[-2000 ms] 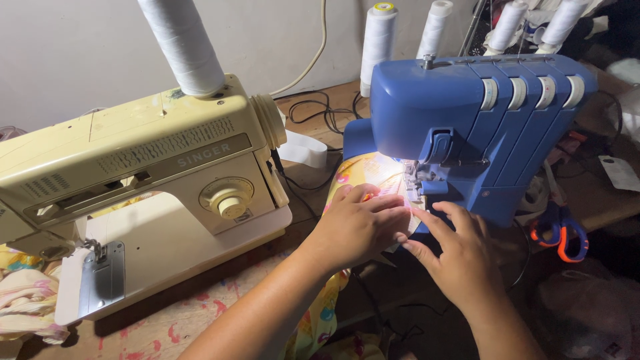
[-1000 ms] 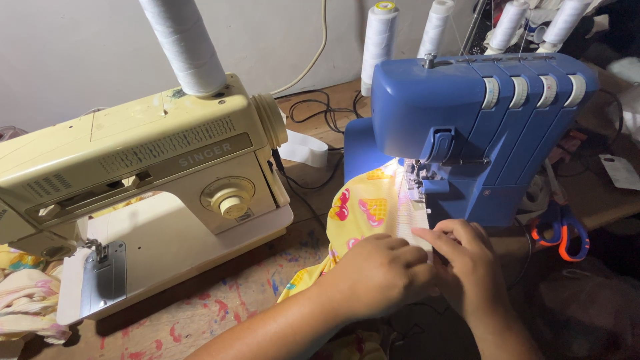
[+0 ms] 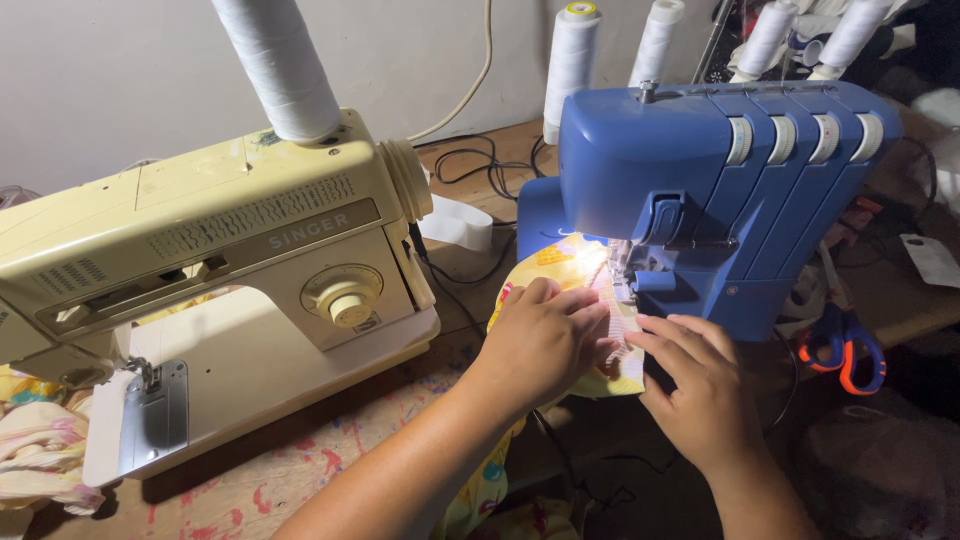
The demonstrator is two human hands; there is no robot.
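Observation:
A blue serger point(image 3: 675, 180) stands at the right, its lamp lighting the presser foot point(image 3: 622, 289). Yellow printed fabric point(image 3: 555, 262) lies under and in front of the foot, and part of it hangs below the machine. My left hand point(image 3: 540, 337) lies flat on the fabric just left of the foot, fingers pointing right. Its fingertips rest on the cloth, not closed around it. My right hand point(image 3: 690, 367) is at the fabric's right edge, its fingertips touching the edge; whether the thumb pinches the cloth is not clear.
A cream Singer sewing machine point(image 3: 262, 292) with a white thread cone point(image 3: 281, 67) stands at the left. Several thread cones stand behind the serger. Orange-and-blue scissors point(image 3: 847, 349) lie at the right. Black cables point(image 3: 491, 161) cross the wooden table point(image 3: 315, 465); bunched fabric point(image 3: 45, 450) is at far left.
A second ago the fabric lay more spread out to the left and both hands were lower, close together at its edge. Now the left hand is further up on the cloth, and the hands are apart.

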